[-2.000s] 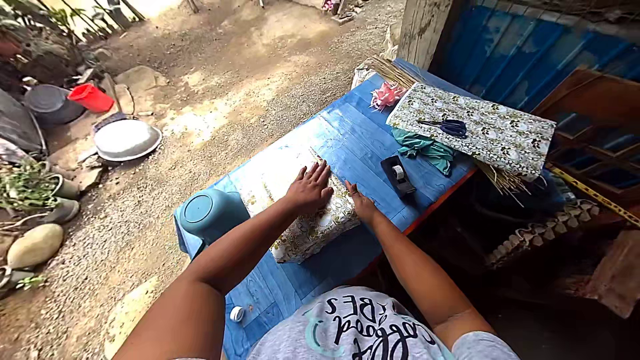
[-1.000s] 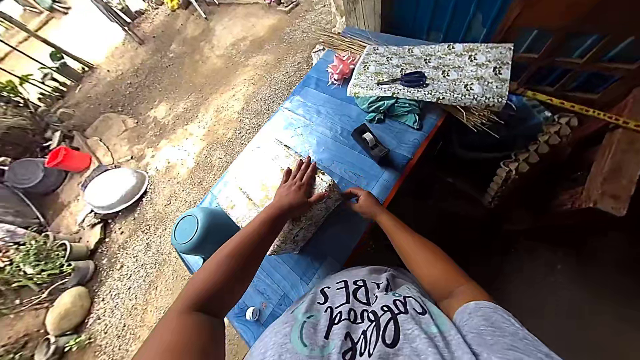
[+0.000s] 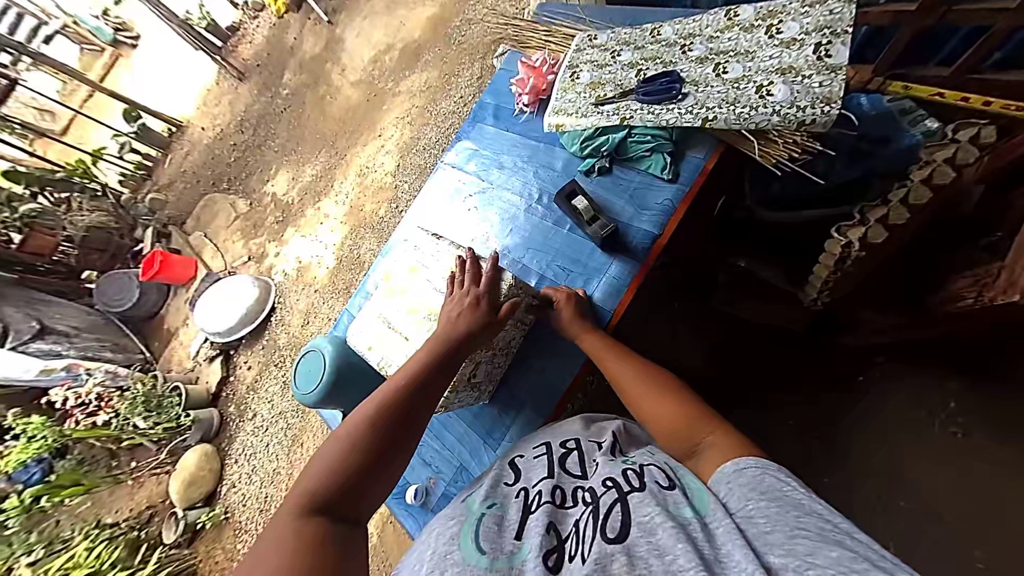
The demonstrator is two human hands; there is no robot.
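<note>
A box wrapped in patterned paper point(image 3: 400, 308) lies on the blue-covered table point(image 3: 512, 180). My left hand point(image 3: 472, 304) rests flat on its top near the right end, fingers a little apart. At that end, my right hand point(image 3: 568, 312) has its fingers curled at the paper's edge; whether it pinches the paper is hard to see. A black tape dispenser point(image 3: 586, 212) lies beyond my right hand. Farther back, dark-handled scissors point(image 3: 648, 88) lie on a folded sheet of patterned paper point(image 3: 744, 64), next to a pink ribbon bow point(image 3: 534, 80).
A teal plastic container point(image 3: 328, 372) stands at the table's left edge. A green cloth point(image 3: 624, 148) and thin dry sticks point(image 3: 772, 148) lie under the patterned sheet. A small white roll point(image 3: 415, 494) lies near my shirt. On the ground at left are a metal basin point(image 3: 234, 308) and a red container point(image 3: 168, 266).
My left hand stays on the box top. My right hand, which lay against the box's end with fingers extended, now has its fingers curled at the paper's edge. The view has turned somewhat.
</note>
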